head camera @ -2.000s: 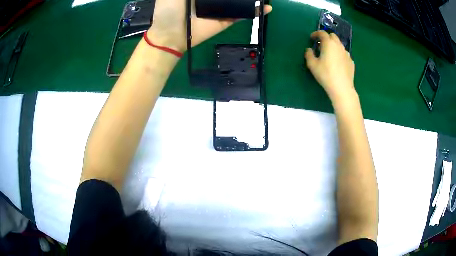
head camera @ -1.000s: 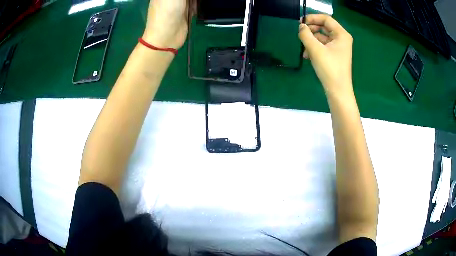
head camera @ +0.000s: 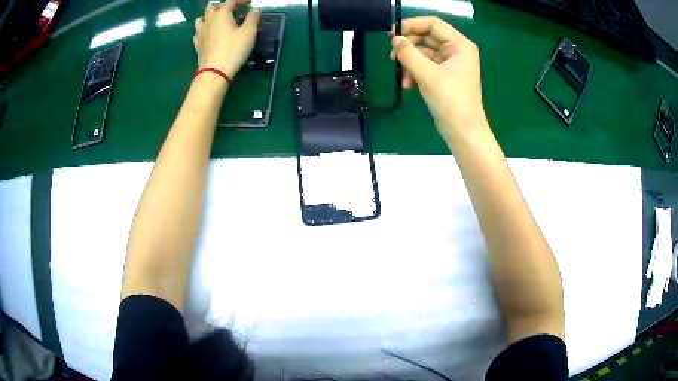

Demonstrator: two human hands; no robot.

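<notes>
My right hand point(head camera: 438, 63) holds a black phone middle frame point(head camera: 399, 74) by its right edge, raised at the top centre and cut off by the picture's top. My left hand point(head camera: 225, 37) is over the upper end of another frame point(head camera: 256, 115) lying on the green belt; its fingertips touch or hover at that end, and I cannot tell if they grip it. A third frame point(head camera: 318, 214) lies partly on the white foam sheet and partly on the belt, its dark plate with a red dot towards the belt.
Other frames lie on the green belt point(head camera: 476, 111), one at the left point(head camera: 95, 97) and two at the right point(head camera: 565, 78). A black tray point(head camera: 595, 22) is at the far right. White foam sheet point(head camera: 416, 260) lies nearest me. A white bundle point(head camera: 659, 257) is at the right edge.
My left hand has moved left, and the frame it held is now on the belt under it. My right hand has moved left with its frame. The belt's frames have shifted left.
</notes>
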